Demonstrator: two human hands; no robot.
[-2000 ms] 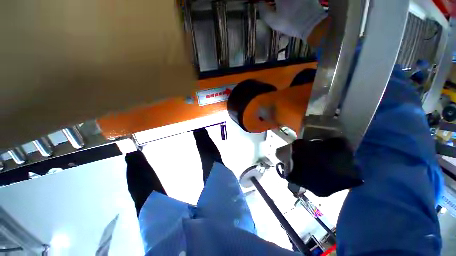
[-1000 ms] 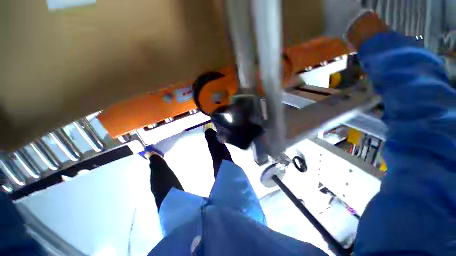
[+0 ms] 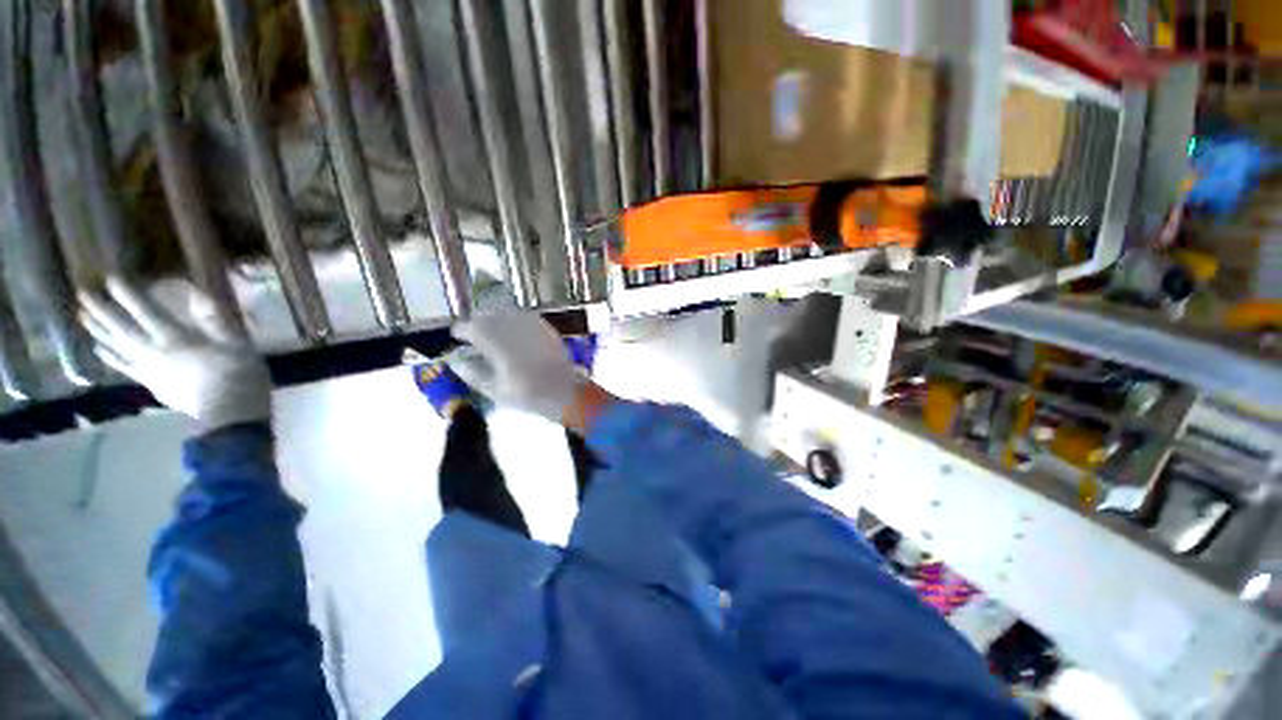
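My left hand (image 3: 176, 352), in a white glove, lies with its fingers spread over the edge of the roller conveyor (image 3: 312, 169) and holds nothing. My right hand (image 3: 518, 363), also gloved, is near the conveyor's front edge, right of my left hand. Its fingers are blurred, and I cannot tell whether they hold anything. The brown carton (image 3: 823, 120) is on the rollers farther right, behind the orange side guard (image 3: 724, 225) and partly hidden by the metal mast.
The carton sealer's metal mast (image 3: 970, 127) stands at the right. Another brown carton (image 3: 1033, 134) shows beyond it. A white machine frame (image 3: 1012, 492) runs along the lower right. A person in blue (image 3: 1230, 169) is at the far right.
The carton has moved right, away from me, and the rollers before me are uncovered. My right hand has come back from the carton side to the conveyor edge. My left hand has come into view.
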